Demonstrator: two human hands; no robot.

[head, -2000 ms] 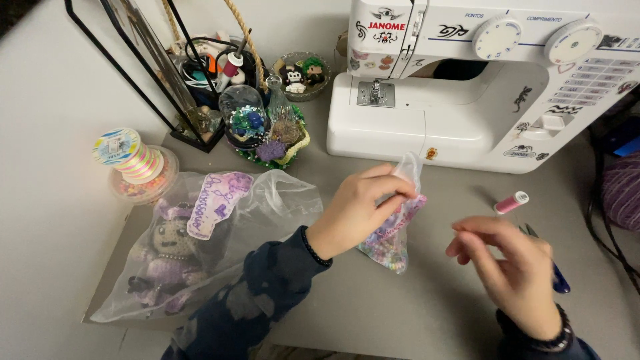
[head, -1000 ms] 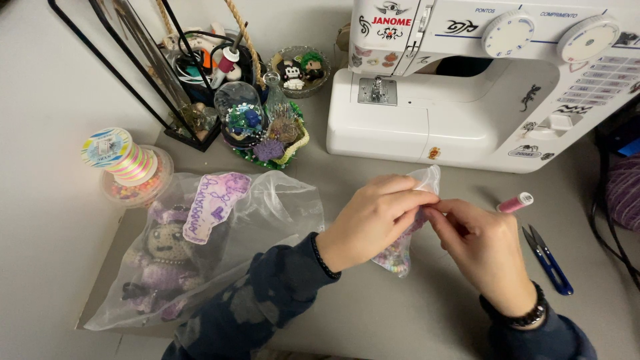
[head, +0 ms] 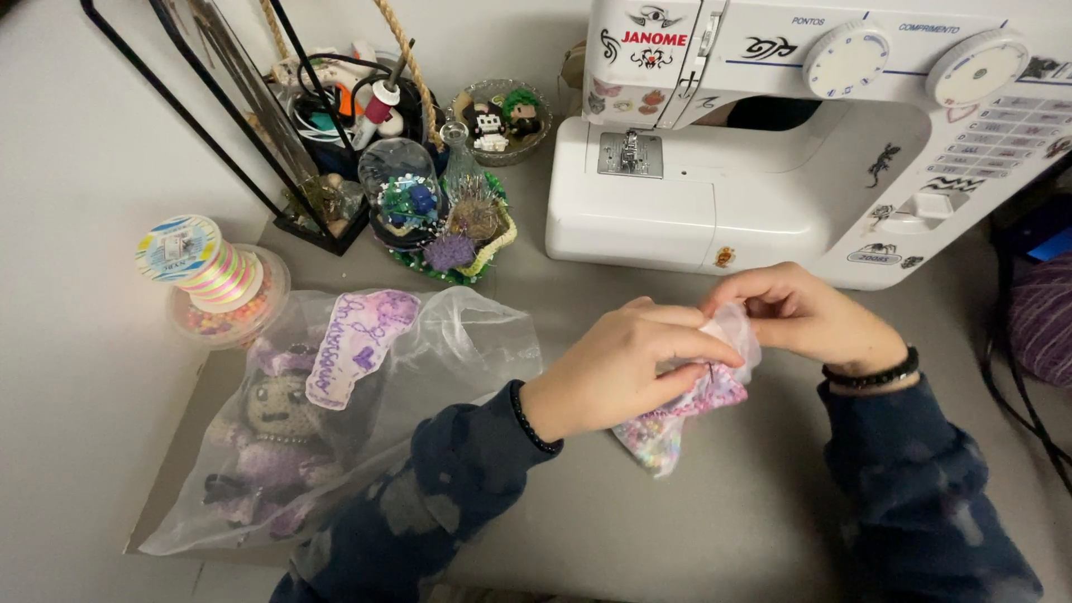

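Observation:
A small sheer bag [head: 657, 440] of pastel beads, with a pink and purple piece at its front, hangs between my hands over the grey table. My left hand [head: 628, 360] pinches it below its gathered white top. My right hand [head: 804, 318] grips the top edge of the sheer fabric with thumb and fingers. Left of my left forearm lies a larger white organza bag [head: 469, 335] with a crocheted doll [head: 285, 435] in lilac clothes inside. A purple handwritten paper tag [head: 360, 347] rests at that bag's upper part.
A white Janome sewing machine [head: 653, 226] stands behind my hands. At the left are a spool of multicoloured cord [head: 222, 272] on a round bead container, a black-framed glass holder [head: 322, 234], a pincushion [head: 452, 251] and a glass dish [head: 536, 138] of small figures. Purple yarn [head: 1043, 318] sits far right.
My right hand was apart from the small bag two seconds ago and now holds its top. The pink thread spool and the blue-handled snips, seen earlier at the right, are out of sight.

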